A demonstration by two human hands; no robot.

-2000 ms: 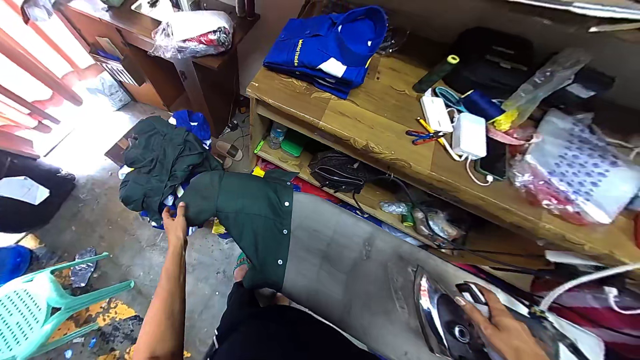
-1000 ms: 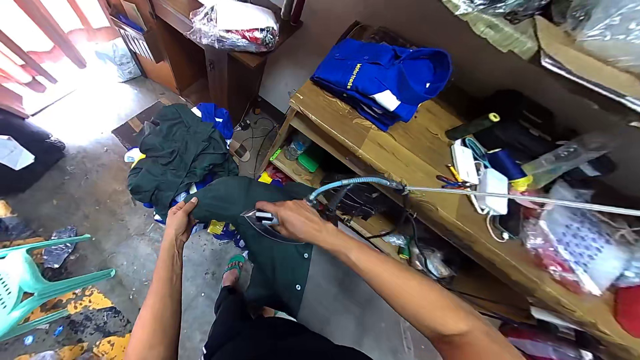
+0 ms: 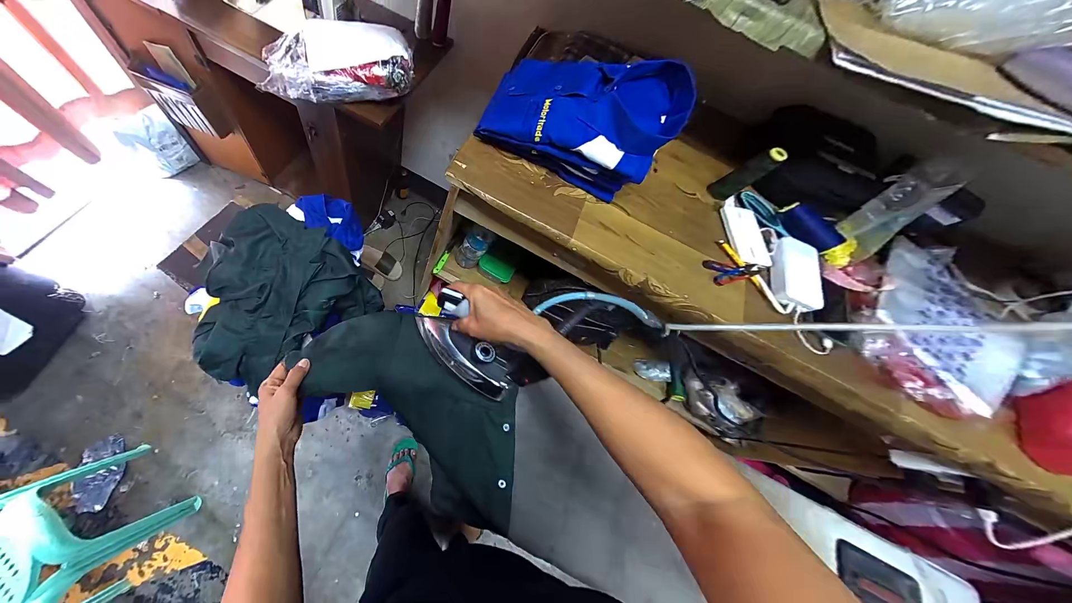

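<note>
A dark green buttoned garment point(image 3: 452, 435) lies over the left end of the grey ironing board point(image 3: 586, 494). My left hand point(image 3: 283, 402) pinches the garment's edge at its left end, beside a heap of dark green clothes point(image 3: 268, 285). My right hand point(image 3: 498, 318) grips the handle of a steam iron point(image 3: 469, 356); its metal soleplate edge is at the garment's upper right part, and whether the whole plate touches the cloth cannot be told. A light blue hose point(image 3: 595, 297) arches behind the iron.
A wooden shelf table point(image 3: 620, 243) along the wall holds folded blue shirts point(image 3: 586, 117), white adapters point(image 3: 796, 272) and plastic bags point(image 3: 946, 318). A thin rod or cord point(image 3: 837, 327) crosses at right. A green plastic chair point(image 3: 50, 528) stands lower left. My sandaled foot point(image 3: 402, 461) is below the garment.
My right hand has brought the iron from the board's right end leftward onto the garment, then slightly back to the right. My left hand stays at the garment's left edge.
</note>
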